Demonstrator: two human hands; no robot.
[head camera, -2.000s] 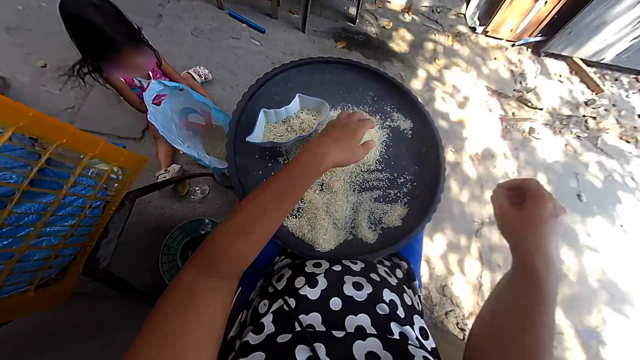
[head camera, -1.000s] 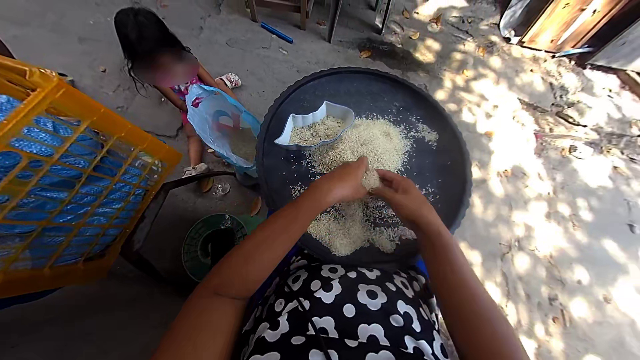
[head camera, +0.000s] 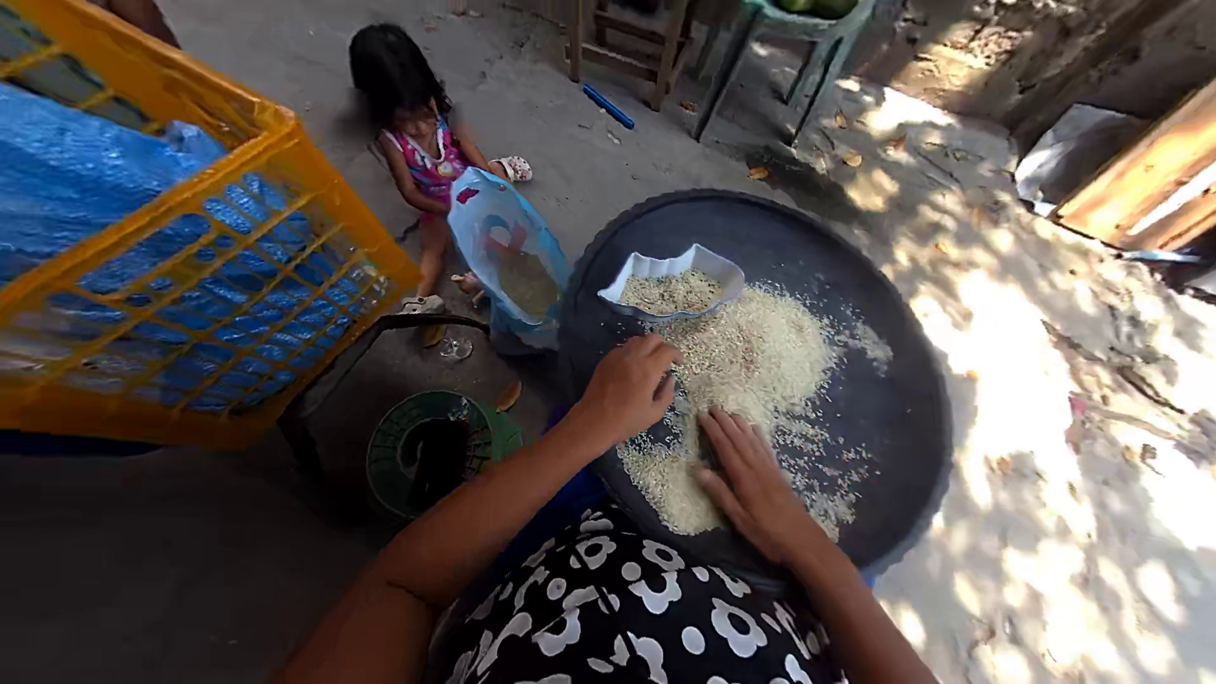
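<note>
Rice grains (head camera: 760, 351) lie heaped and scattered on a round black tray (head camera: 893, 408) at my lap. My left hand (head camera: 632, 385) is over the tray's left part at the edge of the heap, its fingers curled; whether grains are in it cannot be told. Flat on the grains nearer to me rests my right hand (head camera: 746, 475), fingers spread a little. A white leaf-shaped dish (head camera: 727, 275) holding grains stands on the tray beyond my left hand, touching the heap.
Left of the tray, a person (head camera: 418, 157) sits by an open light-blue plastic bag (head camera: 484, 228) with grains inside. A yellow plastic crate (head camera: 332, 209) with blue sheeting is at the left, above a green basket (head camera: 385, 465). A green plastic stool (head camera: 817, 24) stands beyond the tray.
My hands were together over the grains one second ago; now they are apart, the right one flat on the grains. Two seconds ago my right hand was outside the tray. The view has shifted left.
</note>
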